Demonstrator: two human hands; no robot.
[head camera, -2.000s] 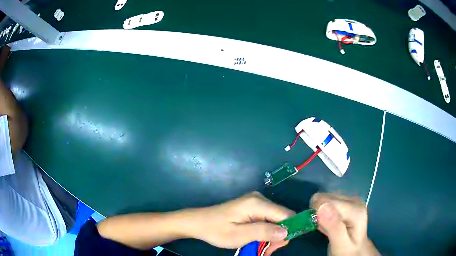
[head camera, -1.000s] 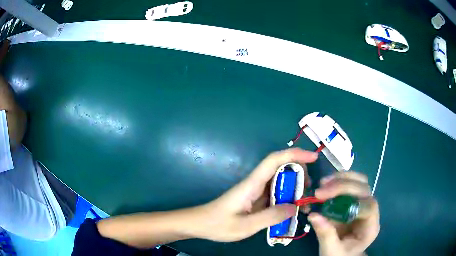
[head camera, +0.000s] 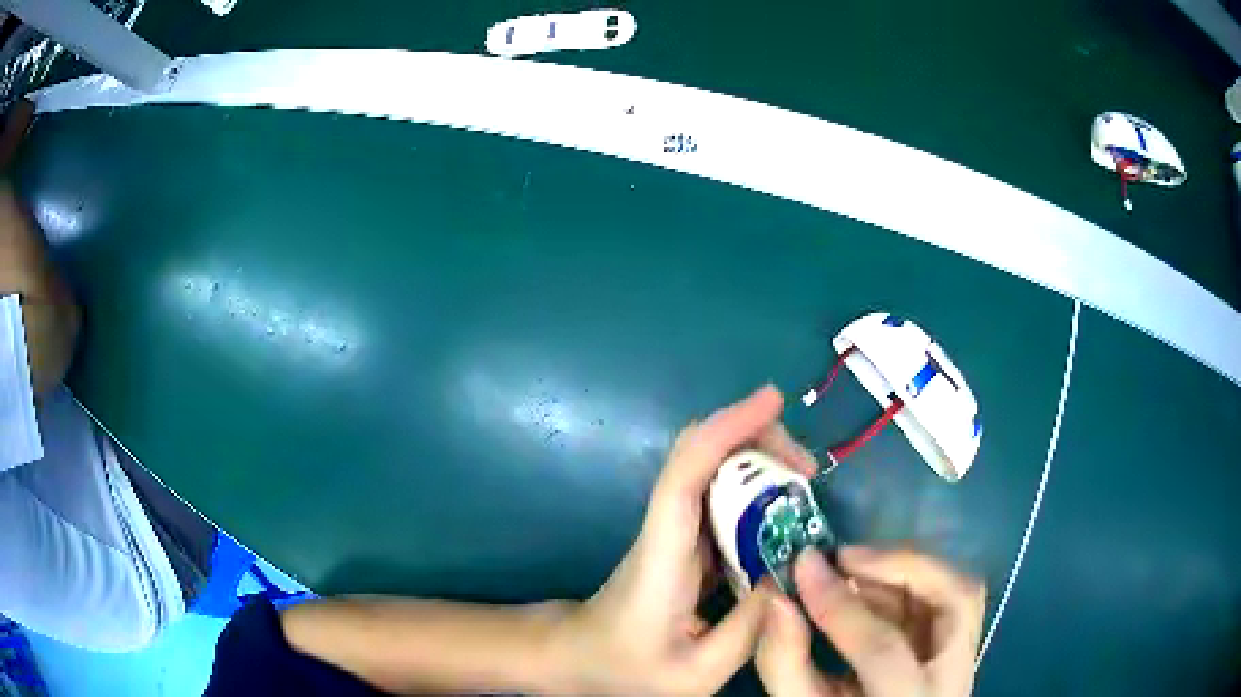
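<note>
My left hand (head camera: 667, 586) holds a white housing shell (head camera: 742, 479) at the lower middle, with its slotted end tipped up. Blue of the battery (head camera: 751, 528) shows inside the shell. A green circuit board (head camera: 789, 528) lies at the shell's opening, its component side up. My right hand (head camera: 878, 620) has its thumb and fingers on the board's lower end and is slightly blurred. The shell's lower part is hidden by my fingers.
Another white shell (head camera: 919, 388) with red leads lies on the green work surface (head camera: 408, 341), behind my right hand. Beyond the white rail (head camera: 817, 164), the belt carries a cover plate (head camera: 561, 31) and a wired shell (head camera: 1138, 147). A person's arm (head camera: 38, 293) is at the left edge.
My left hand has tipped the shell so its slotted end shows. My right hand has brought the board from beside the shell onto its opening. Belt parts have moved right.
</note>
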